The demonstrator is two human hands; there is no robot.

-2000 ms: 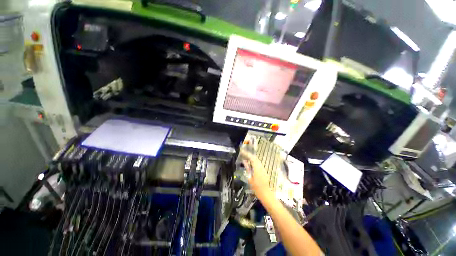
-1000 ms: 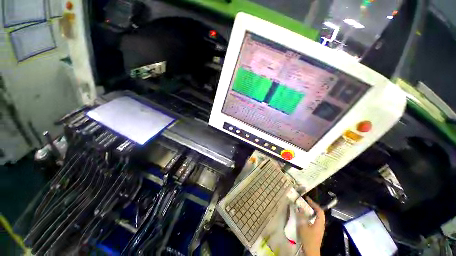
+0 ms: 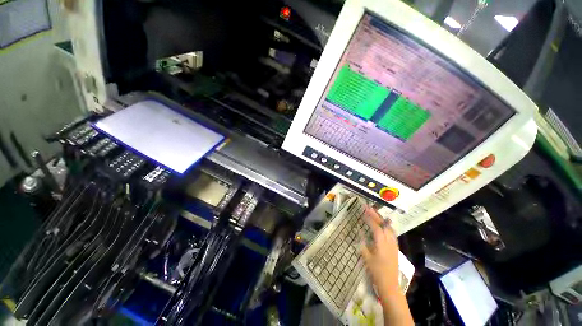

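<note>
A beige keyboard (image 3: 335,258) sits tilted on a small shelf below the white-framed operator monitor (image 3: 408,102). The screen shows two green blocks on pinkish windows. My right hand (image 3: 378,245) is over the right side of the keyboard with its fingers spread towards the upper keys. It holds nothing that I can see. Whether the fingertips touch keys is hard to tell. No mouse can be made out. My left hand is not in view.
A row of tape feeders (image 3: 121,159) stands at the left, with a blue-edged document sheet (image 3: 159,135) on them. Another blue-edged sheet (image 3: 469,294) is at the lower right. A red emergency stop button (image 3: 388,194) is at the monitor's lower corner.
One second ago my right hand was at the mouse area right of the keyboard; now it is over the keys. The green blocks appeared after the first frame. The monitor looks nearer than at first.
</note>
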